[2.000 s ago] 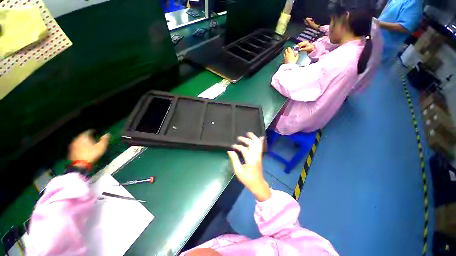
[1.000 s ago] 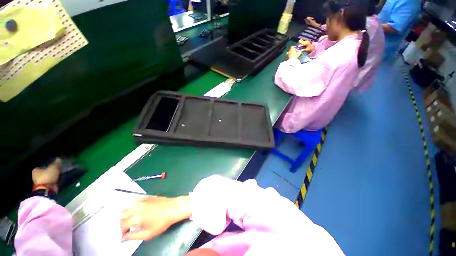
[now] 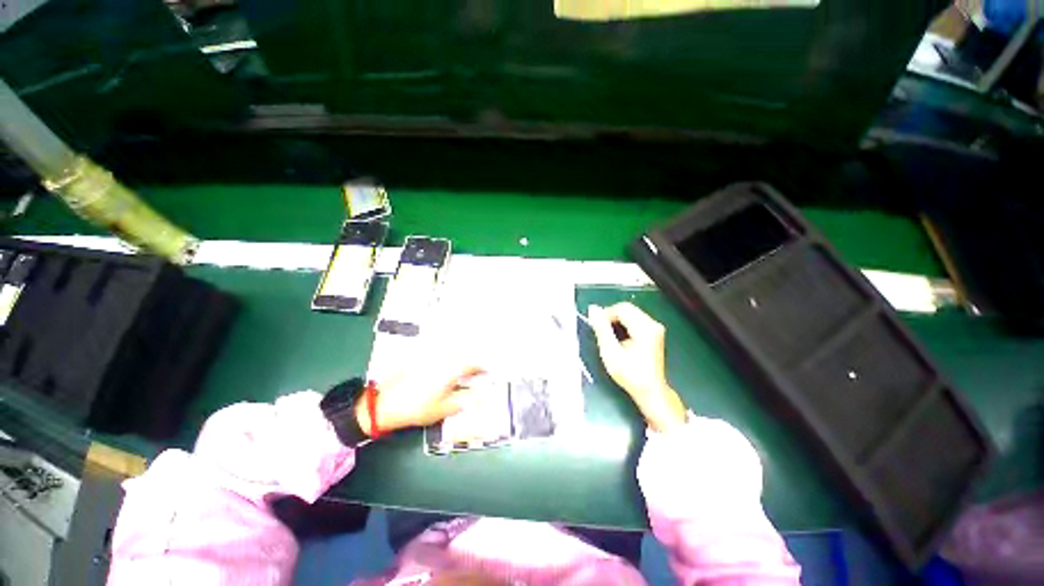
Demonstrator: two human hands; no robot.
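A phone half-assembly (image 3: 529,409) lies crosswise on the white paper work sheet (image 3: 504,303), its open back up. My left hand (image 3: 418,401) is on its left part, fingers over the top edge and covering some of it. My right hand (image 3: 632,349) is just right of the paper, fingers drawn together. A thin pale line shows at its fingertips; I cannot tell if it is a held tool. Another open-backed phone (image 3: 414,280) lies at the paper's upper left edge.
Two more open phones (image 3: 349,269) (image 3: 366,199) lie further left and back. Black stacked trays (image 3: 92,332) stand at the left. A long foam tray (image 3: 841,343) lies slanted at the right, a black slab in its top pocket. A yellow-wrapped post (image 3: 120,212) leans at the upper left.
The view has swung left and down to the paper. My left hand has come from the bench's far left onto the phone half-assembly. My right hand has left the paper for its right side.
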